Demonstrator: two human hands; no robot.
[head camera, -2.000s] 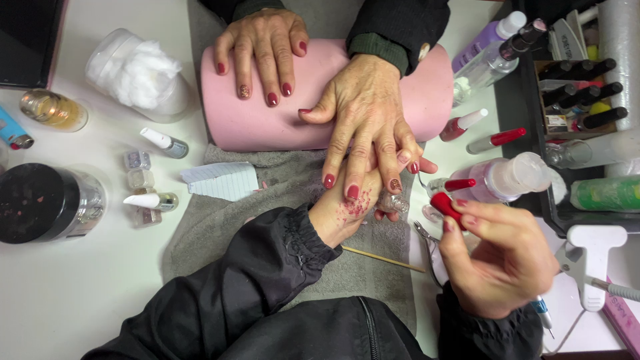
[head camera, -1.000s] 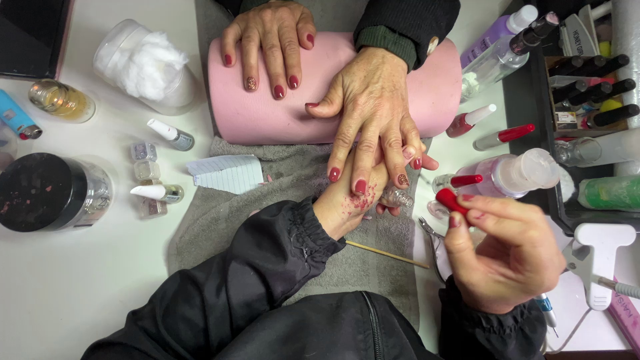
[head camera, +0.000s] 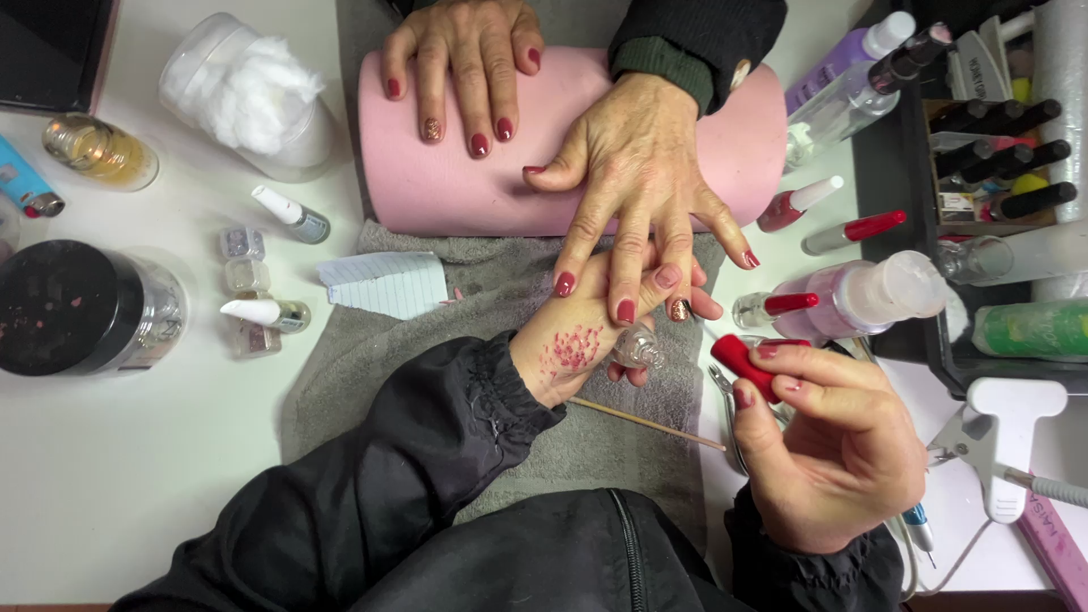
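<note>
My left hand (head camera: 578, 336), marked with red polish smears on its back, supports the fingers of the other person's hand (head camera: 633, 178) and also holds a small clear polish bottle (head camera: 637, 347). Between my right thumb and fingers is a red polish cap (head camera: 745, 367); its brush reaches toward those fingers and is hard to see. My right hand (head camera: 829, 433) is to the right of the bottle. The other person's second hand (head camera: 467, 64) rests on a pink cushion (head camera: 476, 191). Most of their nails are dark red; two carry gold glitter.
A grey towel (head camera: 518, 459) bears a thin wooden stick (head camera: 650, 422) and torn lined paper (head camera: 387, 285). Cotton in a tub (head camera: 255, 93), a black-lidded jar (head camera: 68, 306) and small bottles stand left. Right are metal nippers (head camera: 728, 408), a pump bottle (head camera: 867, 297) and a black tray (head camera: 901, 204) of polishes.
The red cap in my right hand has shifted slightly toward the other person's fingers. My left hand keeps its hold on the bottle.
</note>
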